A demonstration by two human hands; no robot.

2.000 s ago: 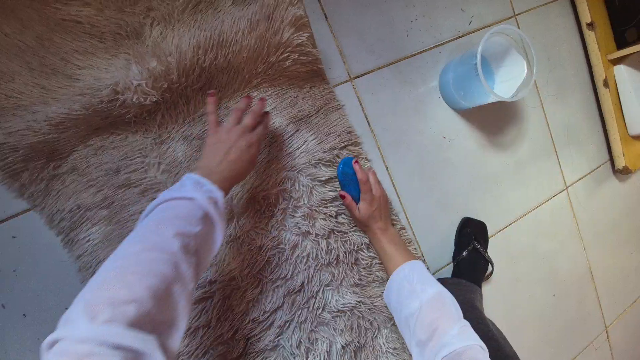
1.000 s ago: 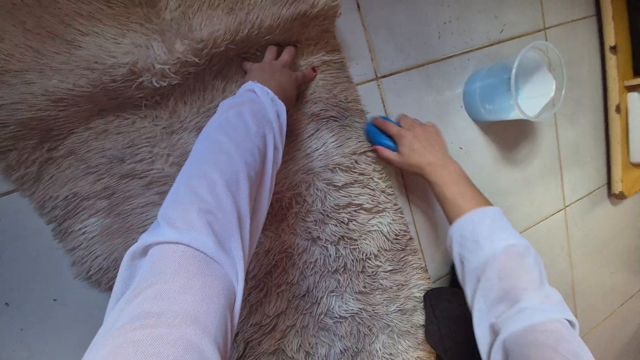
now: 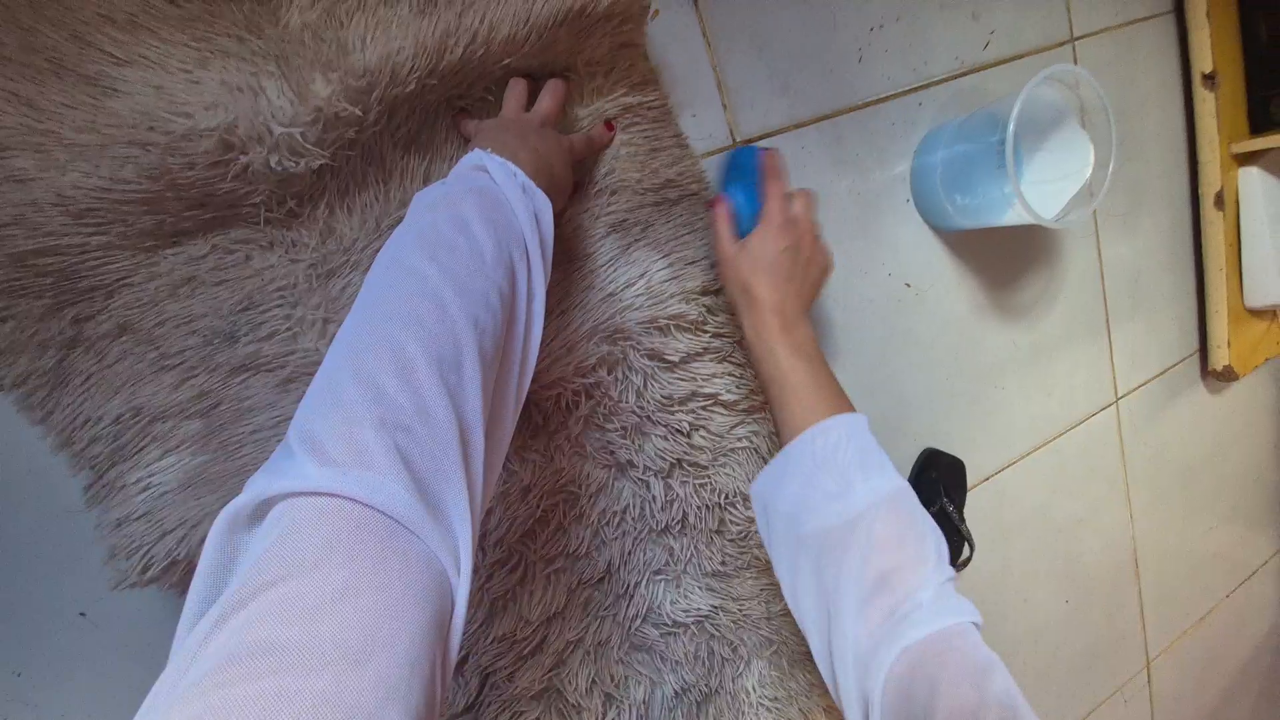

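Note:
A shaggy beige rug (image 3: 640, 480) lies on the tiled floor. My left hand (image 3: 535, 140) rests on its pile near the upper right part, fingers spread and holding nothing. My right hand (image 3: 775, 240) grips a blue oval object (image 3: 742, 190), perhaps a brush, whose underside is hidden. That hand is at the rug's right edge, with the blue object over or against the tiles just beside it; contact cannot be told. A clear plastic container (image 3: 965, 165) with blue liquid stands on the tiles to the right of my right hand.
At the upper right is a worn yellow wooden frame (image 3: 1218, 200) with a white block-like item (image 3: 1260, 235) in it. A black sandal (image 3: 940, 500) shows beside my right sleeve. White floor tiles (image 3: 1010, 370) extend along the rug's right side.
My left hand has moved farther up the rug since the earliest frame. My right hand, still around the blue object, has gone from on the pile to the rug's right edge.

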